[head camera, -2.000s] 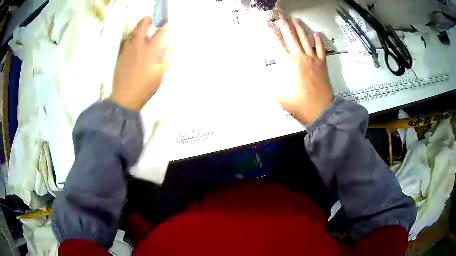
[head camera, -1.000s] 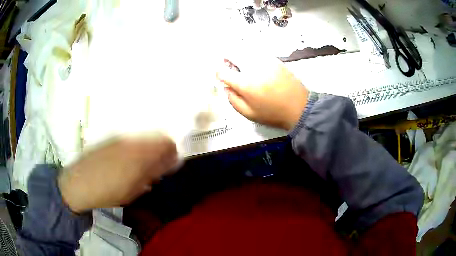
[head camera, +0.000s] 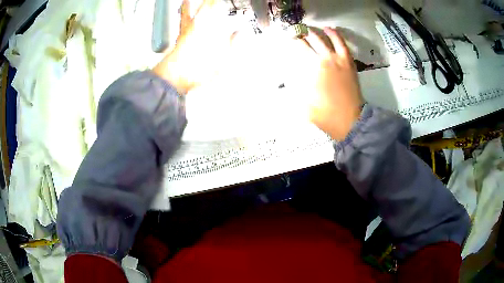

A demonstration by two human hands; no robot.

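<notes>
A white garment piece (head camera: pixel 254 94) lies on the white machine table under strong glare, so its edges cannot be made out. My left hand (head camera: pixel 182 58) is left of the needle area, fingers pointing up, partly washed out by the light. My right hand (head camera: pixel 337 83) lies right of and below the needle area with its fingertips near the small ribbed knob (head camera: pixel 301 30). The dark metal presser foot area (head camera: pixel 268 11) is at the top between the hands. Whether either hand grips the cloth is hidden by glare.
Black-handled shears (head camera: pixel 442 69) and a slim silver tool (head camera: pixel 406 47) lie at the right. A blue-grey bar (head camera: pixel 160 27) is at top left. Cream cloth (head camera: pixel 38 110) is heaped at the left, more (head camera: pixel 481 177) at the right by a yellow frame (head camera: pixel 458 141). A printed ruler (head camera: pixel 221 160) runs along the front edge.
My left hand has moved from the table's front edge up to the left of the needle. My right hand has moved up and right, fingers now by the knob.
</notes>
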